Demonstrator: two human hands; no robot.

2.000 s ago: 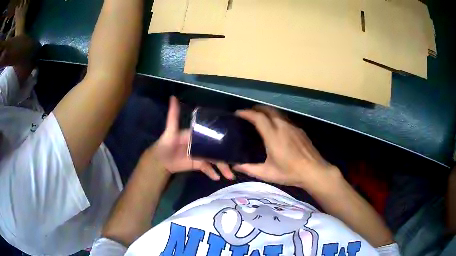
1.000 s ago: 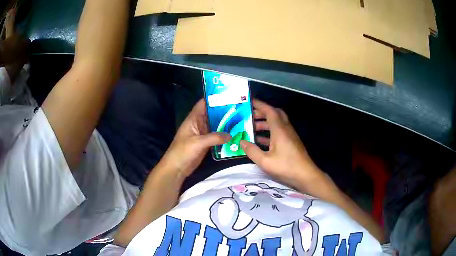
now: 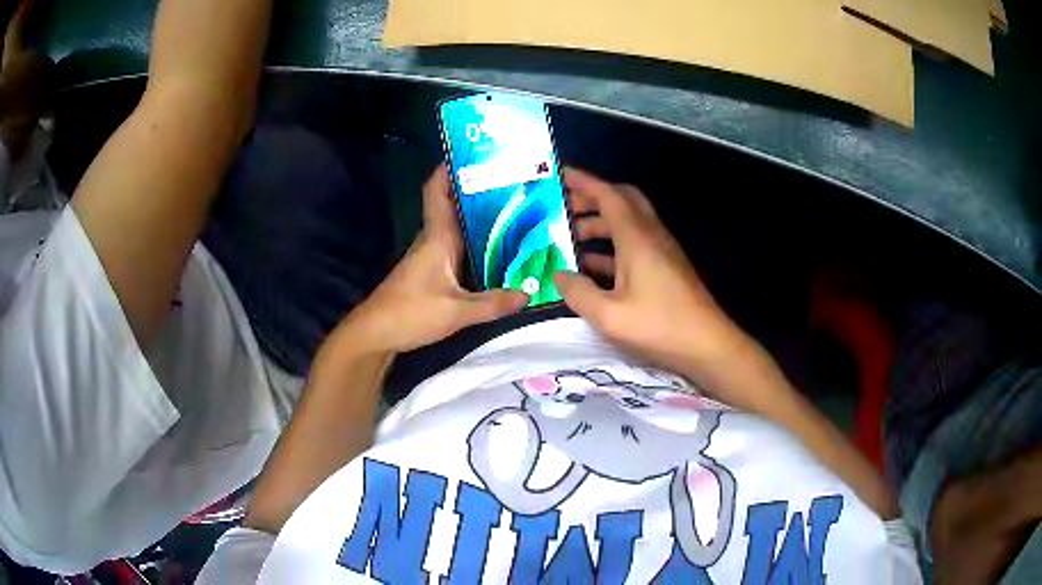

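Note:
A smartphone (image 3: 514, 211) with a lit blue and green screen is held upright below the table edge, over my lap. My left hand (image 3: 429, 269) grips its left side, with the thumb at the bottom of the screen. My right hand (image 3: 623, 257) holds its right side, with the thumb near the lower right corner. The fingers behind the phone are partly hidden. A tan cardboard box blank (image 3: 674, 40) lies flat on the table, cut off by the top of the picture.
The dark green table (image 3: 731, 120) has a thin pale edge curving across the view. A neighbour's bare arm (image 3: 206, 126) and white sleeve are close on my left. A red object (image 3: 863, 343) and another person's leg or arm are at the right, under the table.
The phone was dark and sideways two seconds ago, then turned upright with its screen lit. Since then both hands and phone sit slightly higher in view, and less of the blank shows.

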